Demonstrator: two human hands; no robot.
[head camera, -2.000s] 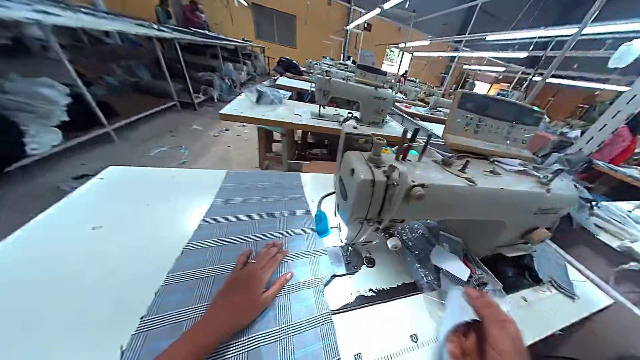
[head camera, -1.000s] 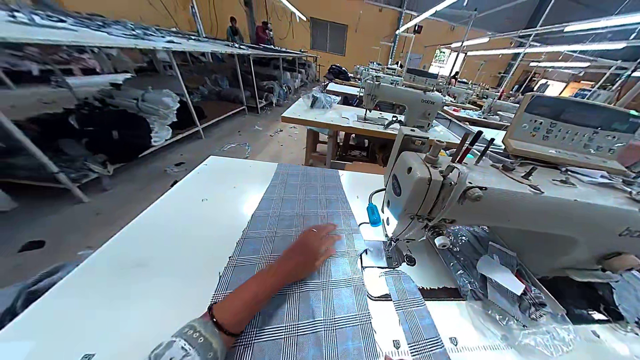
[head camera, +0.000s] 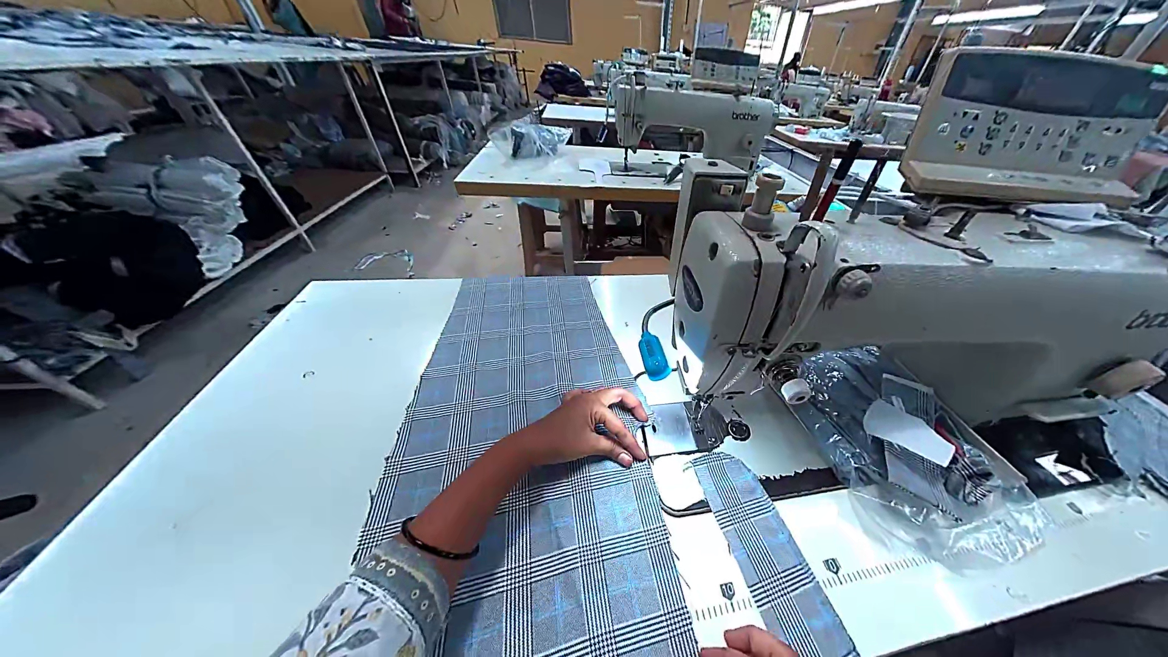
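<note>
A long piece of grey-blue plaid fabric (head camera: 547, 365) lies flat on the white sewing table (head camera: 274, 411). My left hand (head camera: 598, 427) rests on its right edge, fingertips beside the needle plate (head camera: 671, 427) of the Brother industrial sewing machine (head camera: 730, 292). A narrower plaid strip (head camera: 771, 547) lies to the right, its upper end near the presser foot (head camera: 703, 424). Only the fingers of my right hand (head camera: 750, 641) show at the bottom edge, at the strip's left side; whether they grip it cannot be told. A blue plastic piece (head camera: 653, 356) hangs on a cord left of the machine head.
A clear plastic bag (head camera: 949, 493) with fabric scraps lies under the machine arm. A control panel (head camera: 1031, 128) stands above the arm. Another sewing machine (head camera: 693, 119) stands on a table ahead. Shelves (head camera: 356, 119) with bundled cloth run along the left.
The right hand, holding something pale near the machine two seconds ago, now shows only fingers at the bottom edge. The narrow plaid strip has appeared beside the larger piece. My left hand is now closer to the needle.
</note>
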